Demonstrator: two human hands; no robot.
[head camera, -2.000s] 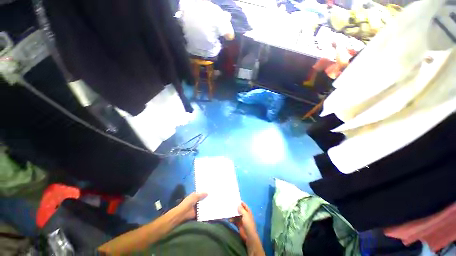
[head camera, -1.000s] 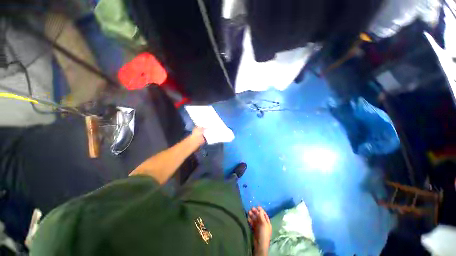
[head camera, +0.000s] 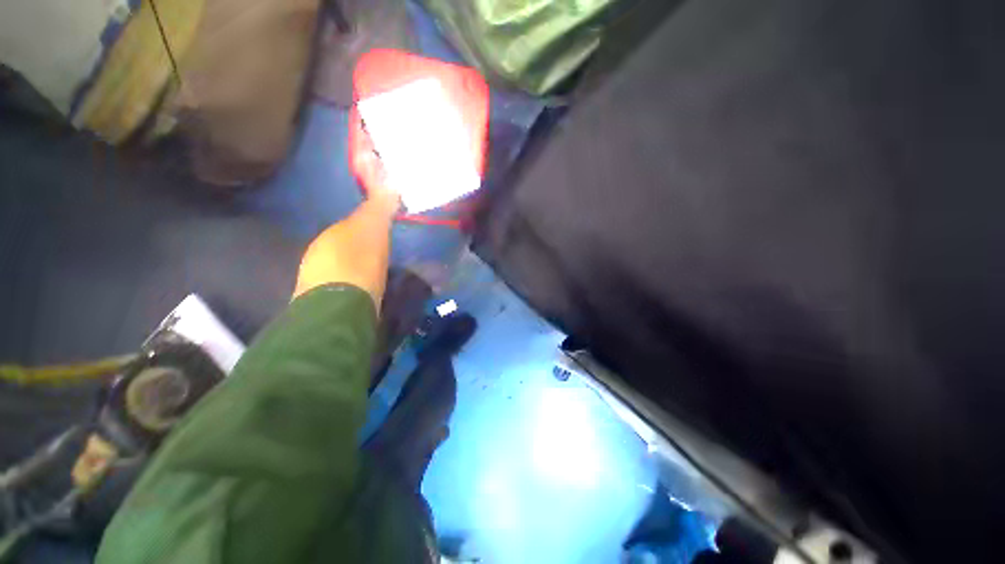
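The white spiral notebook (head camera: 424, 145) lies over the top of the red stool (head camera: 478, 105), flat or nearly flat; whether it rests on it is unclear. My left hand (head camera: 364, 237) reaches up from a green sleeve and grips the notebook's lower left edge. The fingertips are washed out by glare. My right hand is not in view.
Dark cloth (head camera: 749, 220) fills the right side. A green sack or cloth (head camera: 529, 39) is at the top. The steam iron (head camera: 160, 394) appears at lower left, partly behind my sleeve, with a yellow cable (head camera: 66, 372). Glossy blue floor (head camera: 529, 463) shows below.
The view has swung left and closer to the red stool. My left hand has moved the notebook over the stool. My right hand has left the picture.
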